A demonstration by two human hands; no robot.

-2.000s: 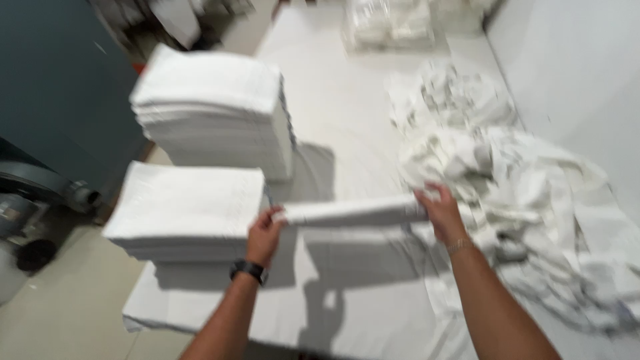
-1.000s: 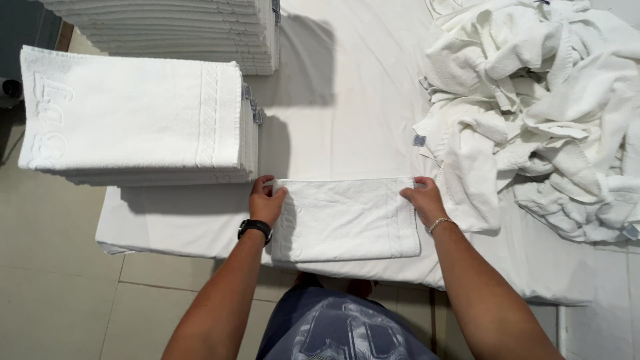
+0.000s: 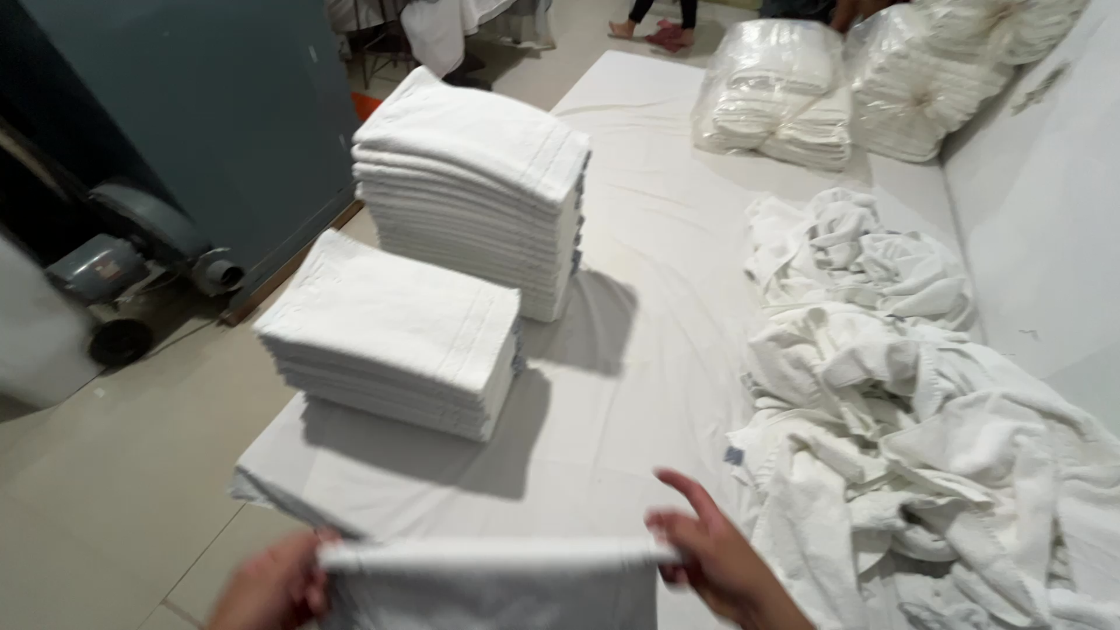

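Note:
A white towel [image 3: 490, 584] is stretched between my hands at the bottom of the view, its lower part cut off by the frame. My left hand [image 3: 278, 582] grips its left corner, and my right hand [image 3: 700, 551] pinches the right corner with the index finger raised. Beyond the left hand stands a stack of folded white towels [image 3: 394, 324], with a taller stack [image 3: 472, 175] behind it. A heap of crumpled white towels [image 3: 901, 420] lies to the right of my right hand.
The stacks and heap lie on a white cloth-covered table [image 3: 612, 420]. Plastic-wrapped towel bundles [image 3: 779, 96] sit at its far end. A blower with a motor [image 3: 105, 262] stands on the floor at left, beside a dark panel. A person's legs [image 3: 665, 17] show at the back.
One second ago the towel lay flat at the table's near edge under both hands; now it is held up by its upper edge. The view has tilted up and shows more of the far end.

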